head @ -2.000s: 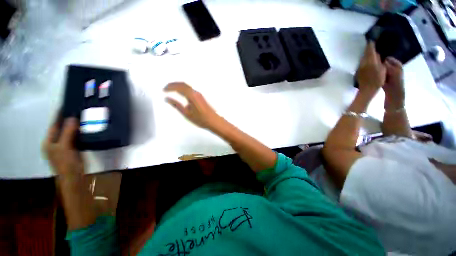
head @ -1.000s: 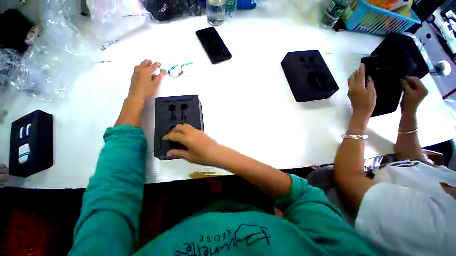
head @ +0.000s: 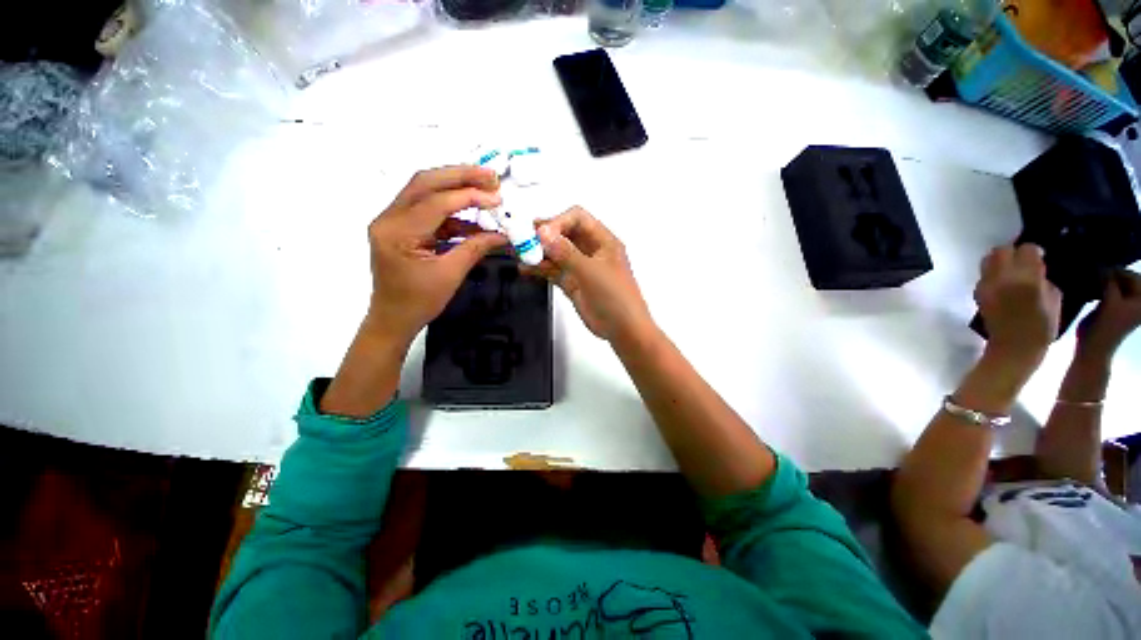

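Observation:
My left hand point(head: 432, 244) and my right hand point(head: 591, 269) hold small white earbud pieces point(head: 516, 215) between their fingertips, above the top end of a black foam insert point(head: 488, 356). A blue strip shows on the white piece at my right fingertips. The insert lies flat below my hands, and its large cut-out shows black and empty. My hands partly cover its upper end and the small cut-outs. Another white piece with a blue strip point(head: 523, 160) lies on the table just beyond my left fingertips. Exact piece shapes are blurred.
A second empty foam insert point(head: 858, 218) lies to the right. A smartphone point(head: 601, 103) lies at the back. Crinkled clear plastic bags point(head: 175, 113) are at the far left. A light blue basket point(head: 1032, 78) and a bottle point(head: 938, 48) are far right. A co-worker's hands point(head: 1020, 300) hold black foam.
The filled insert on the left has gone out of view. My hands have come together over the empty insert, and my right hand has left its cut-out. Both now hold white pieces.

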